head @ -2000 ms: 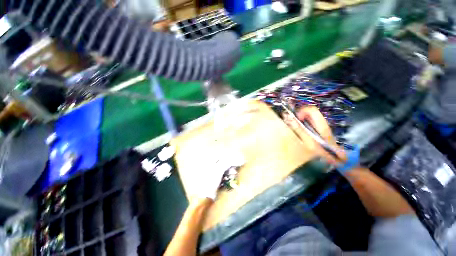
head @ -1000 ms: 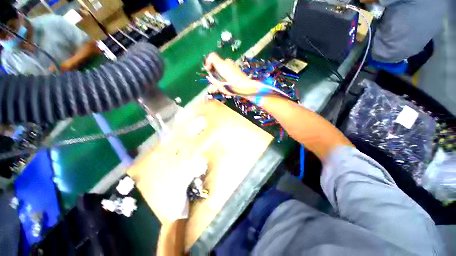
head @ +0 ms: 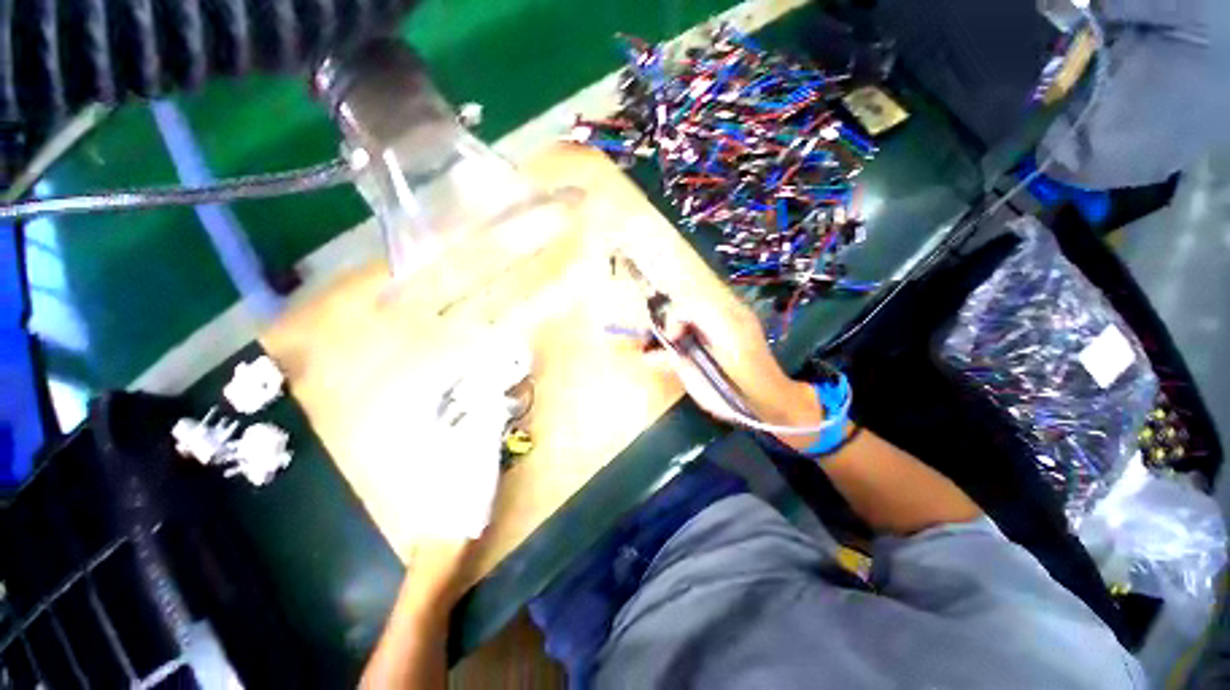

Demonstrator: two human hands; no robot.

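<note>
My left hand [head: 452, 465], in a white glove, lies over the left part of the tan work board [head: 567, 492]. It holds a small dark component [head: 518, 415] with a yellow part. My right hand [head: 708, 337], bare with a blue wrist band [head: 834, 410], holds the dark soldering iron [head: 699, 357] over the board's right side. The iron's cable trails over the right wrist. Something small and dark shows near the right fingertips; whether it is a lead wire I cannot tell. A tangled pile of lead wires [head: 755, 148] lies beyond the board.
A clear fume hood [head: 438, 169] on a ribbed black hose [head: 202, 47] hangs over the board. White plastic pieces [head: 256, 452] lie left of it. A black compartment tray [head: 81, 593] is at lower left. A bag of wired parts [head: 1052, 364] is at right. Another person's sleeve [head: 1147, 95] shows upper right.
My right hand has come back from the wire pile to the board, with the iron's tip end now toward the board. My left hand still holds the component. The view has shifted.
</note>
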